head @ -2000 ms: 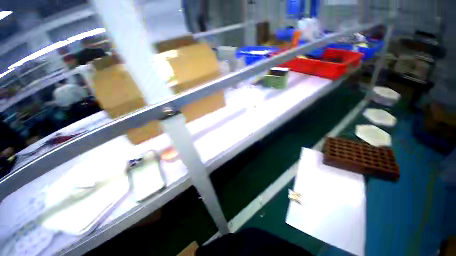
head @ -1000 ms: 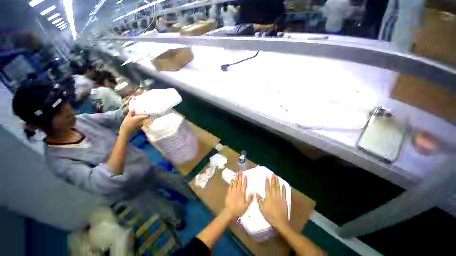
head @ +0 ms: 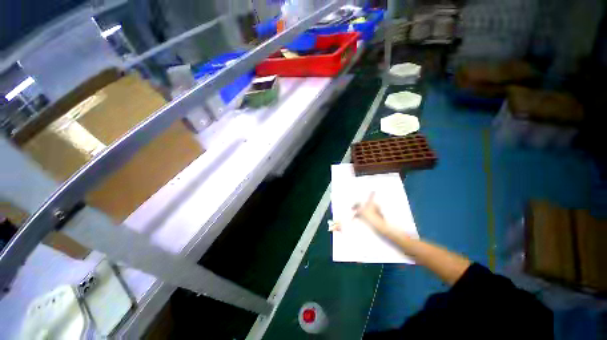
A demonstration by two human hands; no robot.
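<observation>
A large white paper sheet [head: 383, 242] lies on the green surface right of centre. My right hand [head: 370, 214], bare with a dark sleeve, is on or just over the sheet, with the fingers pointing away. The hand is small and blurred, so whether it holds anything cannot be told. A small pale clip-like object [head: 334, 226] lies at the sheet's left edge. My left hand is out of the picture.
A brown divided tray [head: 393, 154] sits just beyond the sheet, with pale housings [head: 401, 124] in a row behind it. A bottle with a red cap [head: 310, 317] stands near the bottom. A metal post [head: 180, 260] crosses the left. A phone [head: 108, 297] lies on the white shelf.
The view has swung right from the coworker and the stack of housings under both hands to the paper. My right hand has moved from the stack to the sheet; my left hand has left view.
</observation>
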